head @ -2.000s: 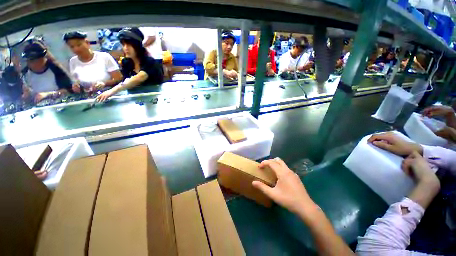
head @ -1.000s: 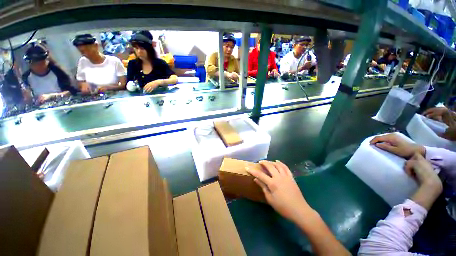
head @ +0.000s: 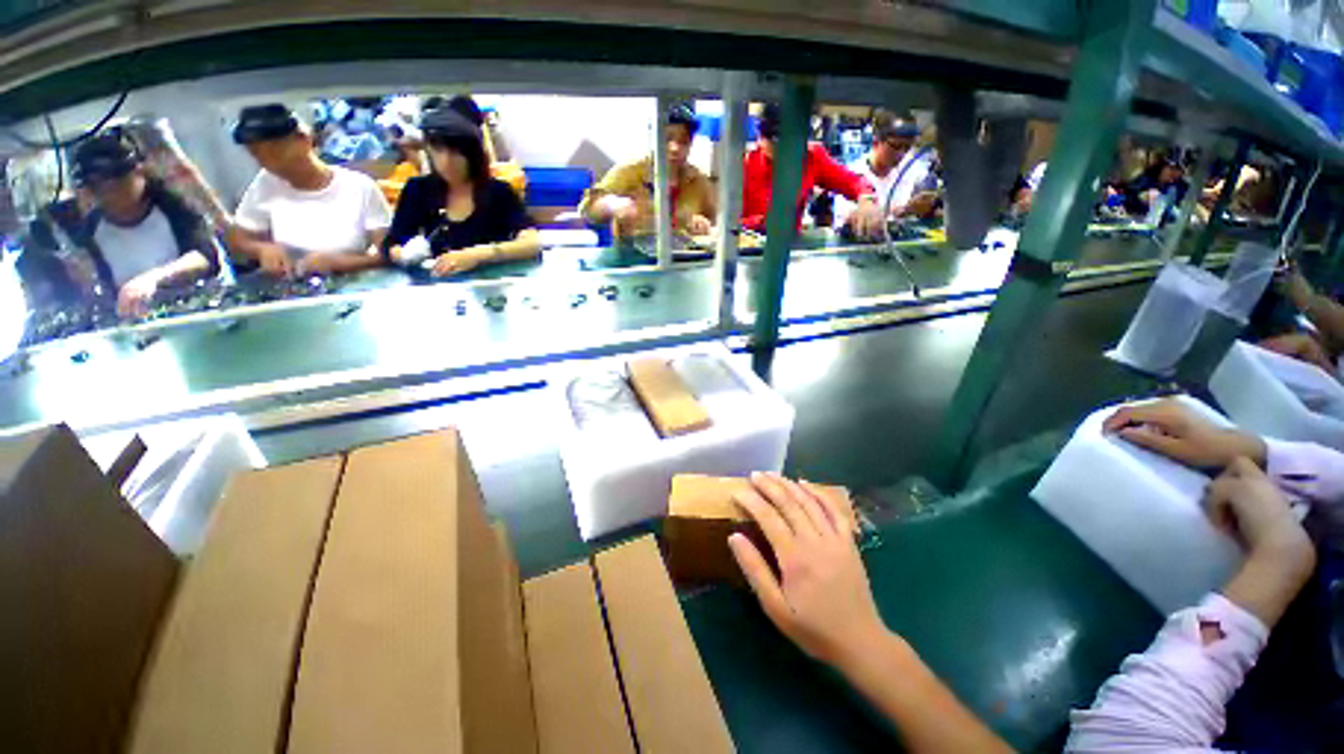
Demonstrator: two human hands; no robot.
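My right hand [head: 808, 567] rests on a small brown accessory box [head: 708, 527] on the green worktable [head: 973, 589], fingers over its top and thumb at its near side. Just behind it a white foam tray [head: 678, 479] sits on the conveyor, with another accessory box [head: 668, 398] lying on top over film-wrapped contents. My left hand is not in view. Brown cartons [head: 386, 589] stand side by side at lower left, close to the camera.
A darker carton [head: 74, 589] is at the far left, with another foam tray [head: 207, 471] behind. A neighbour's hands rest on a white foam block [head: 1142, 501] at right. A green post [head: 1032, 265] rises beyond the bench. Several workers sit at the far line.
My right hand and the box have shifted slightly right, and the box is turned more square to the camera. The foam tray has moved slightly left in view. The stacked cartons appear slightly further right.
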